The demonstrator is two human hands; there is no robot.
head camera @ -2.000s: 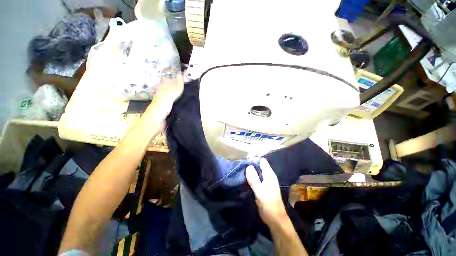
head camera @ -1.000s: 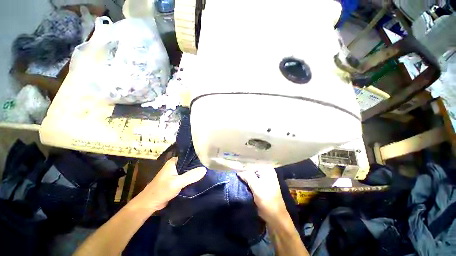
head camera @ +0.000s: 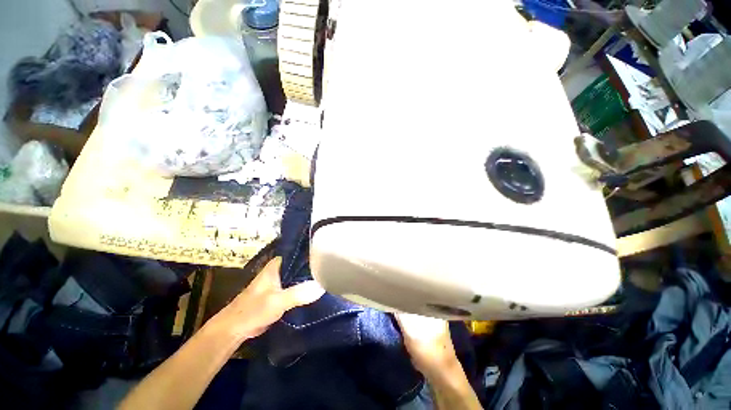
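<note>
A dark navy denim garment (head camera: 321,352) with light stitch lines lies under the front of the cream-white sewing machine head (head camera: 449,256) and hangs toward me. My left hand (head camera: 276,300) holds its upper left part, thumb on top, left of the head. My right hand (head camera: 425,336) is at the garment just below the head; its fingers are hidden under the head, so its grip is not visible. The needle area is hidden.
A translucent plastic bag (head camera: 188,112) full of small pale pieces stands on the worn cream tabletop (head camera: 104,200), with white scraps (head camera: 280,152) beside it. Denim piles lie at left (head camera: 96,312) and right (head camera: 561,368). A dark curved bar (head camera: 681,160) is at right.
My left hand has come down from beside the bag onto the denim. Bluer denim with stitching now shows between the hands. The view has shifted, and the head now covers my right fingers.
</note>
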